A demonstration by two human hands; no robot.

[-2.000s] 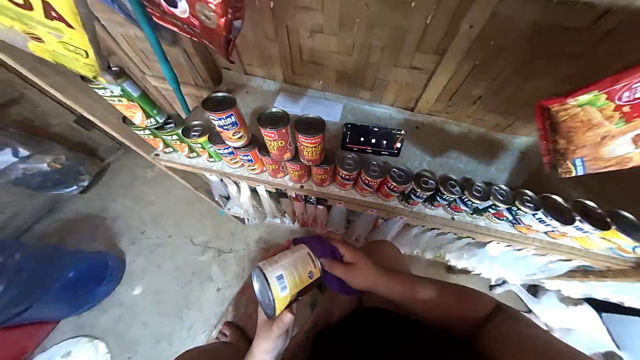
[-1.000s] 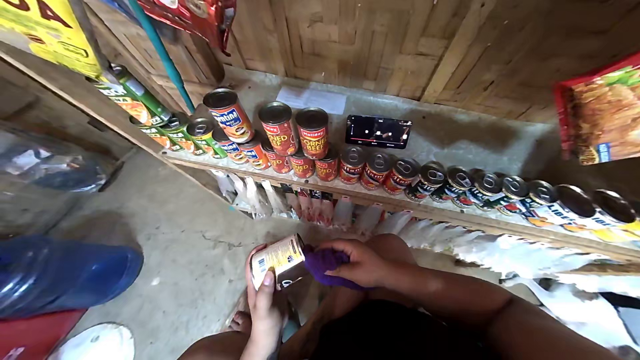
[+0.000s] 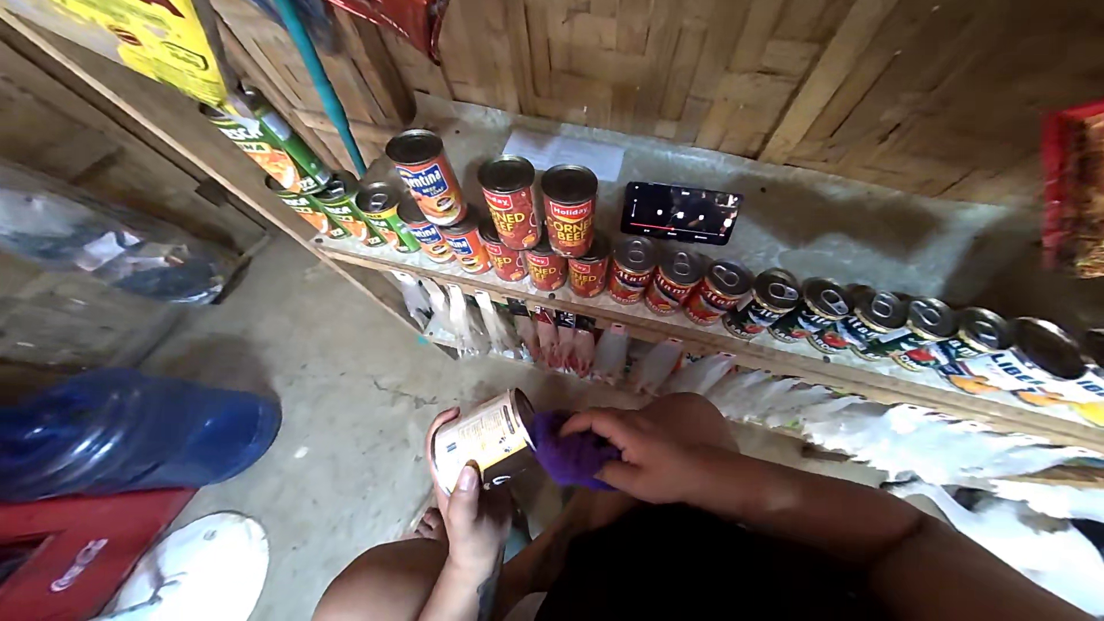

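Observation:
My left hand [image 3: 473, 509] grips a food can [image 3: 483, 438] with a pale yellow label, tilted on its side above my lap. In my right hand [image 3: 638, 453] is a bunched purple cloth [image 3: 569, 450], which touches the can's right end. Beyond both hands runs a shelf with a row of cans: orange-labelled beef loaf cans [image 3: 427, 179], red corned beef cans [image 3: 569, 211], red tuna-size cans [image 3: 680, 280] and dark-labelled cans [image 3: 826, 309]. Several beef cans stand stacked on others.
A phone [image 3: 681, 213] lies on the shelf behind the cans. Plastic bags [image 3: 707, 375] hang under the shelf edge [image 3: 768, 349]. A blue plastic water container [image 3: 147, 431], a red case [image 3: 69, 552] and a white round lid [image 3: 194, 569] are at the left. Red packets hang at the upper right.
Two seconds ago the can was tilted with its metal end toward the lower left; my left hand has since turned it. The purple cloth is now against its right end.

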